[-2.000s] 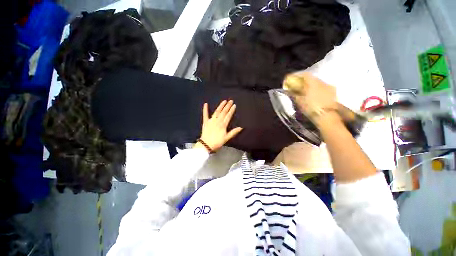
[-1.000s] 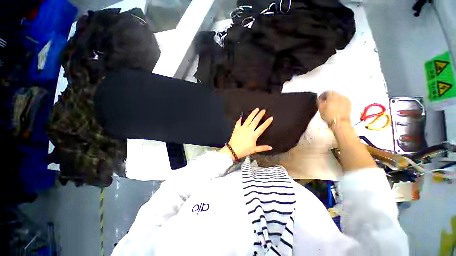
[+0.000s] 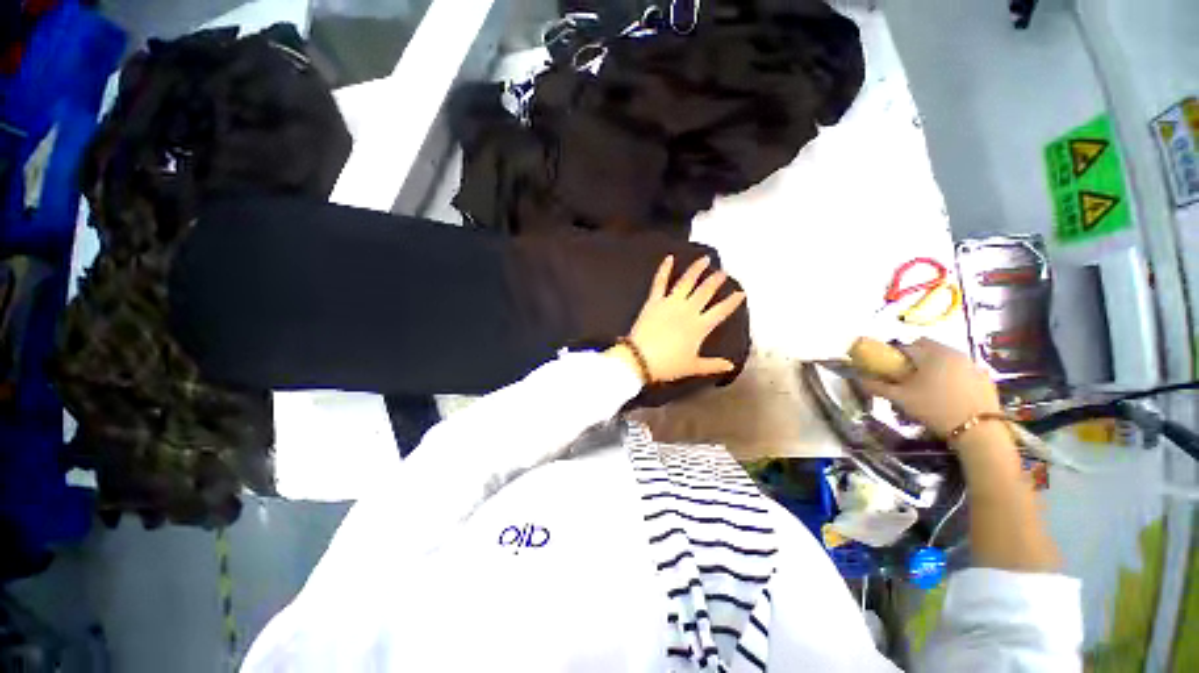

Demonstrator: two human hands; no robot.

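A dark brown garment (image 3: 579, 283) lies over the right end of the long black padded board (image 3: 342, 296). My left hand (image 3: 686, 322) rests flat on the garment near its right end, fingers spread. My right hand (image 3: 936, 384) is closed around the pale wooden handle of the steam iron (image 3: 874, 427). The iron is off the garment, to its right, over the front edge of the white table. Its soleplate is blurred and partly hidden.
A heap of dark garments (image 3: 658, 118) with white loops lies beyond the board. Plaid garments (image 3: 158, 394) lie at left. Red and yellow scissors (image 3: 920, 292) lie beside the metal iron rest (image 3: 1006, 309). A hose and cable run right.
My right hand has let go of the garment's right edge and taken hold of the iron. My left hand has moved right along the garment. The whole view has shifted slightly.
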